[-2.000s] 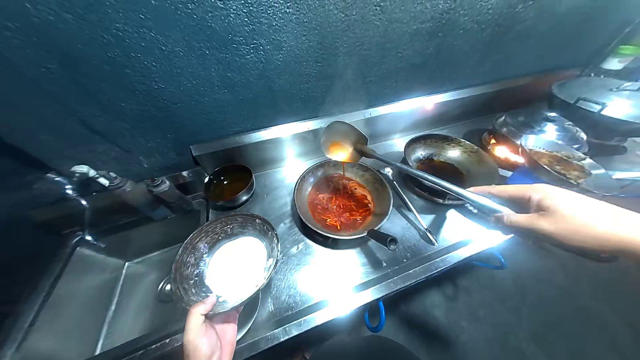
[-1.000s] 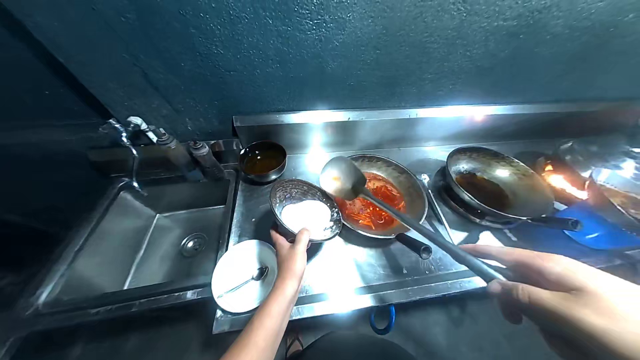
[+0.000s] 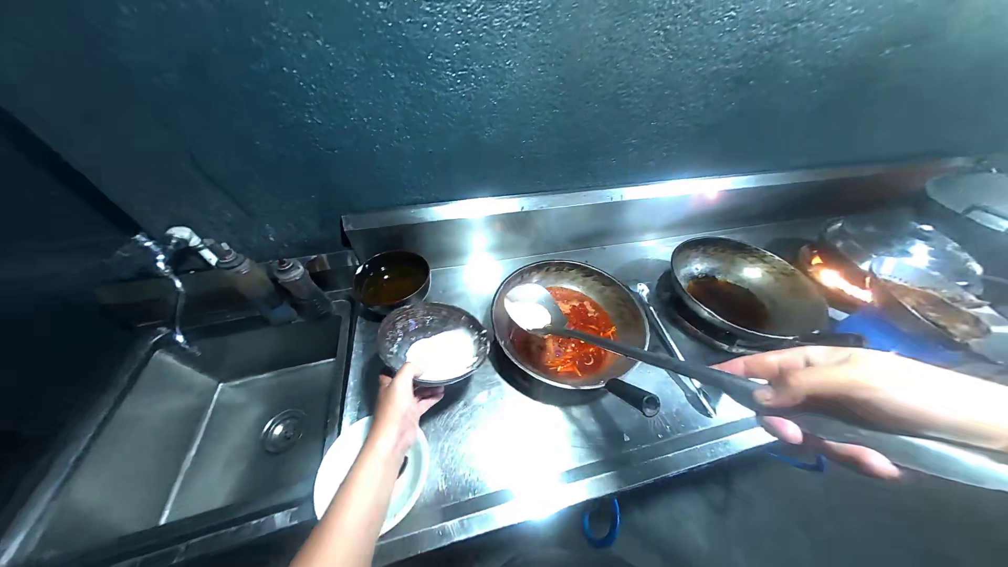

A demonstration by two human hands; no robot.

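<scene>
My left hand [image 3: 403,409] grips the near rim of a metal bowl [image 3: 394,331] with white contents [image 3: 442,354], just left of the middle pan. In my right hand [image 3: 795,394] is the long handle of a metal ladle [image 3: 535,309]. Its bowl, with something white in it, is over the left part of a frying pan [image 3: 630,315] that holds red sauce with thin shreds [image 3: 581,315]. Below my left forearm lies a white plate [image 3: 339,465], partly hidden.
Tongs [image 3: 669,339] lie between the middle pan and a second pan [image 3: 776,287] with dark liquid. Flames [image 3: 843,282] burn farther right. A pot of dark liquid [image 3: 391,282], two bottles [image 3: 252,279] and a sink [image 3: 244,441] are at left.
The ladle bowl has gone from above the pan, where reddish liquid ran off it, to the pan's left side, and now holds something white. The left hand's bowl has come close beside the pan.
</scene>
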